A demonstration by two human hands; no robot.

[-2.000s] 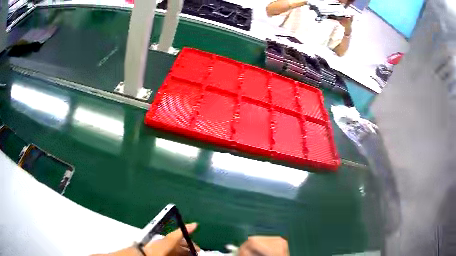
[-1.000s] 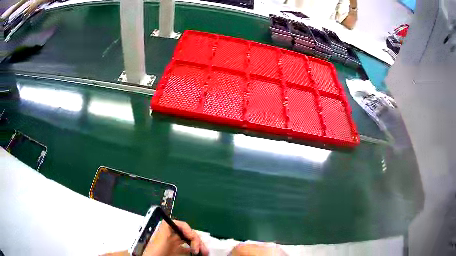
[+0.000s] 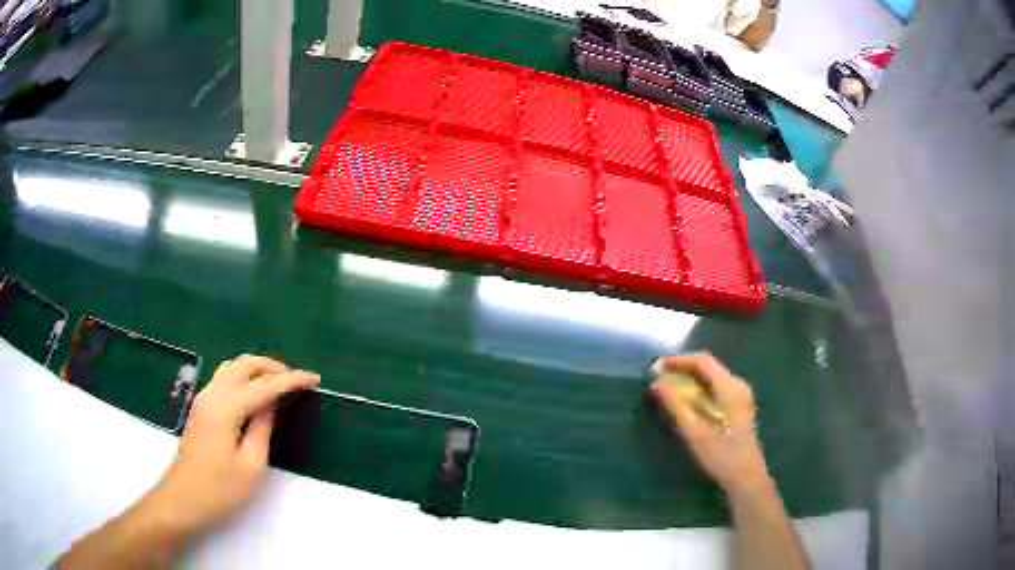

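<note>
A phone middle frame (image 3: 454,445) lies flat on the green surface (image 3: 557,445) at its front edge, with a silver rim, a see-through opening and a dark left part. My left hand (image 3: 239,429) is on its left end, fingers on the rim; the thumb and fingertips hold that end. My right hand (image 3: 707,412) is apart from the frame, to the right, over the green surface. Its fingers are curled round a small yellowish tool (image 3: 692,394) with a dark tip; the tool is blurred and its exact kind is unclear.
Another frame (image 3: 178,384) lies left of my left hand, and one more (image 3: 56,332) at the far left. A red grid tray (image 3: 512,245) lies beyond. Black trays (image 3: 668,72), a clear bag (image 3: 796,200), a metal post (image 3: 267,84) and a grey machine casing (image 3: 946,223) stand around.
The frame that my left hand held tilted now lies flat on the green surface. My hands have moved apart, the right one away to the right. The view has shifted.
</note>
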